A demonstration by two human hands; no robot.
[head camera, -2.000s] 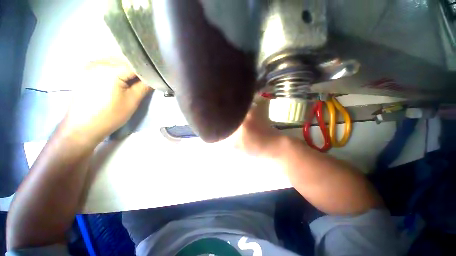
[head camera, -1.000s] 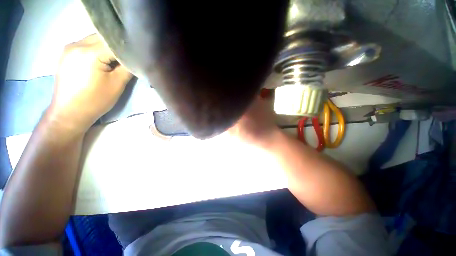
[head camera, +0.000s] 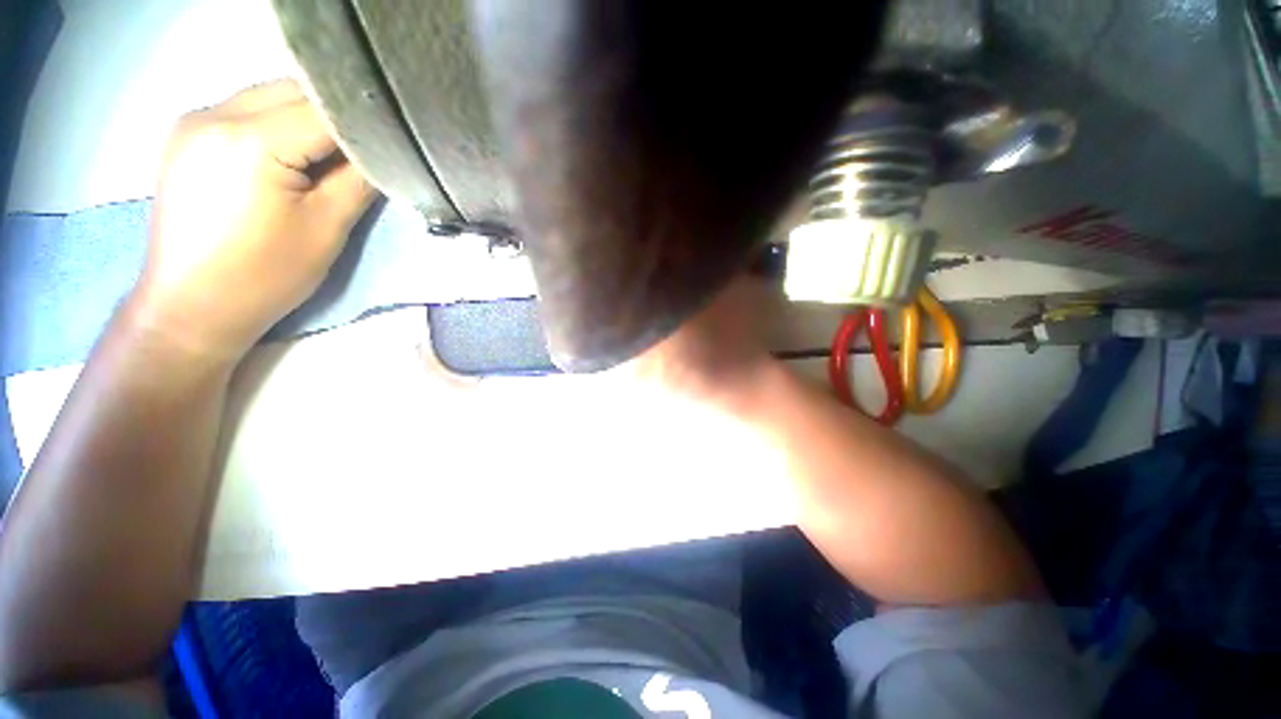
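My left hand (head camera: 253,218) is at the left of the sewing machine head (head camera: 674,155), bare, its fingers curled; the fingertips are hidden behind the head's edge. A pale blue-grey cloth (head camera: 82,274) runs from the left edge under my left hand towards the needle area. My right hand (head camera: 717,337) is mostly hidden behind the dark, blurred front of the head, and glare washes out its edge. The needle and presser foot are hidden. Whether either hand grips the cloth cannot be seen.
A cream tension knob (head camera: 860,263) juts out from the head. Scissors with red and yellow-orange handles (head camera: 930,358) lie right of my right hand. A dark blue strip (head camera: 1089,407) hangs at the table's right. The white table's front edge (head camera: 492,569) is above my lap.
Since two seconds ago, my left hand has moved left and slightly up, and more cloth shows at the left. My right hand stays behind the head. The view has shifted a little.
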